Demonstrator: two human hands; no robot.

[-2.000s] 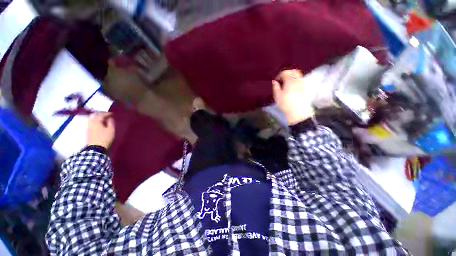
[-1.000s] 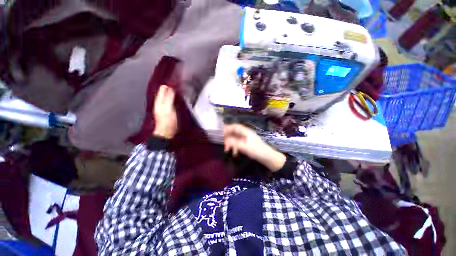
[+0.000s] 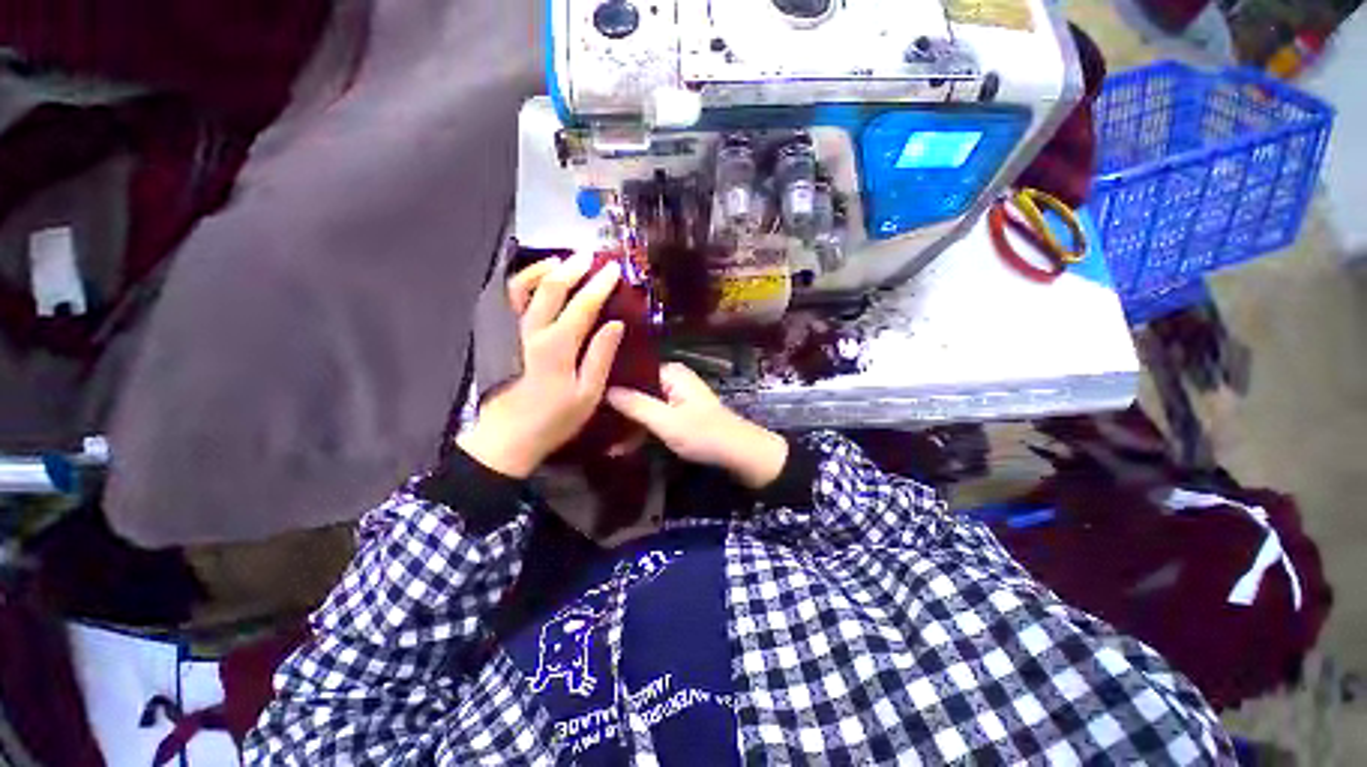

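Note:
A maroon fabric piece (image 3: 633, 337) lies at the needle area (image 3: 627, 247) of the white and blue overlock machine (image 3: 810, 75). My left hand (image 3: 558, 360) lies on the cloth with its fingers spread, the fingertips close to the presser foot. My right hand (image 3: 702, 424) holds the lower right edge of the same piece between thumb and fingers. The cloth hangs down toward my lap, and part of it is hidden under my hands. Grey fabric (image 3: 323, 285) spreads left of the machine and reaches up to my left hand.
Red and yellow scissors (image 3: 1037, 235) lie on the white table (image 3: 960, 352) right of the machine, with dark trimmings (image 3: 817, 348) nearer the needle. A blue basket (image 3: 1199, 173) stands at the right. A maroon pile with a white tie (image 3: 1252, 555) is at lower right. A white label (image 3: 57, 271) shows at left.
My left hand has moved right to the needle area with the maroon piece. My right hand has closed on its edge. The view has shifted closer to the machine.

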